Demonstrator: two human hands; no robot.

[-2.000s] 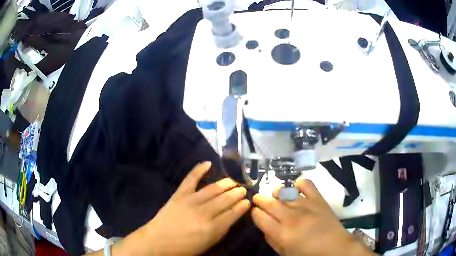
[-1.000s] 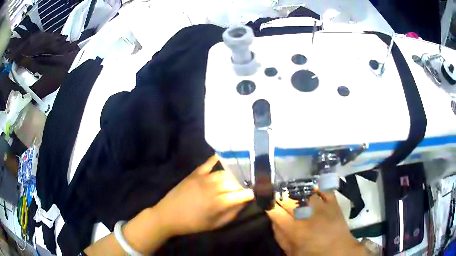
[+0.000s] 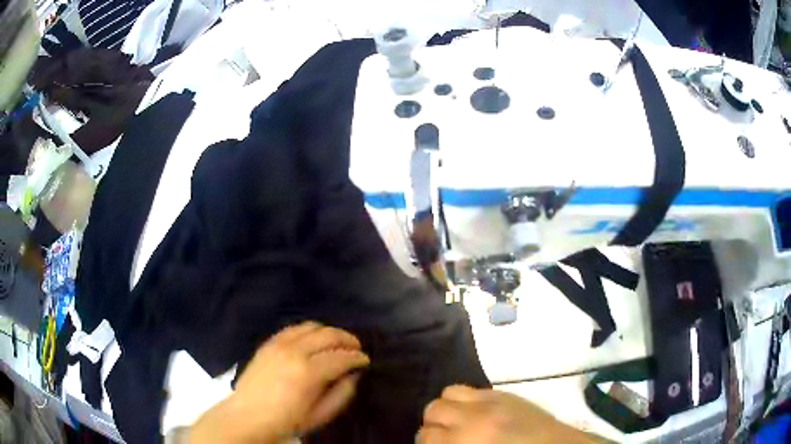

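The black garment piece (image 3: 286, 217) lies left of and below the needle area of the white sewing machine (image 3: 555, 147). Its right edge runs down from under the machine head. My left hand (image 3: 303, 377) rests on the cloth with curled fingers, apparently gripping a fold. My right hand (image 3: 486, 421) is at the bottom edge, partly cut off, with its fingertips curled on the cloth's lower right part. The needle and presser foot are hard to make out behind the take-up lever guard (image 3: 425, 208).
Narrow black strips (image 3: 590, 295) lie right of the needle. A dark flat case (image 3: 685, 325) and a dark green band (image 3: 620, 403) are beyond them. A long black strip (image 3: 663, 147) drapes over the machine arm. Black cut panels (image 3: 130, 191) and yellow-handled scissors (image 3: 49, 342) are at left.
Both hands have moved down from the needle area toward the wearer. The cloth beside the needle is now uncovered and spread flatter. The camera view has shifted.
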